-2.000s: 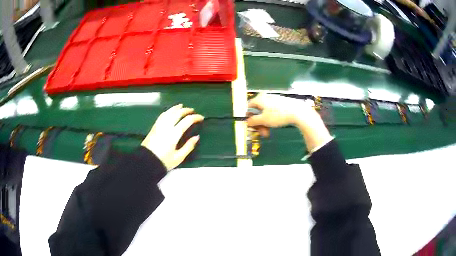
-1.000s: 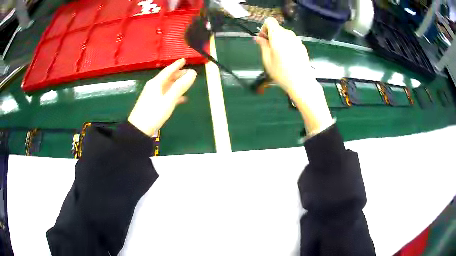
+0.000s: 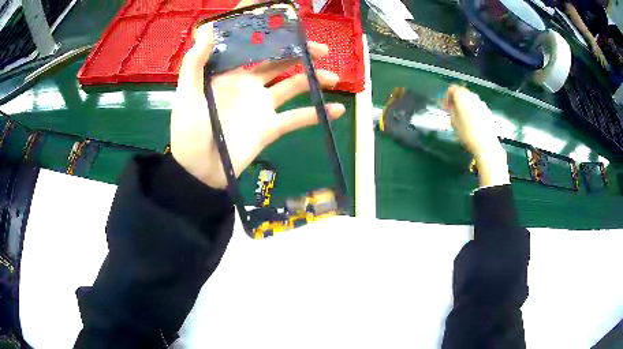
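Note:
My left hand point(image 3: 232, 112) holds a black phone middle frame point(image 3: 320, 102) up close, tilted, with the fingers behind its open window. The frame's solid plate with red spots is at the top. Its gold and orange end is at the bottom, above the white sheet's edge. My right hand point(image 3: 471, 123) is over the green surface at the right. A second dark frame point(image 3: 417, 121), blurred, with an orange end, is beside its fingertips; whether the hand grips it I cannot tell.
A red parts tray point(image 3: 143, 48) lies behind my left hand. A yellowish-white strip point(image 3: 365, 150) crosses the green surface. More frames point(image 3: 555, 169) lie in a row at right and left. A white round part point(image 3: 552, 60) is upper right. A white sheet point(image 3: 341, 286) is nearest me.
My left hand now holds a frame up over the tray's front edge. My right hand has moved right and lower, away from the tray. The view has shifted.

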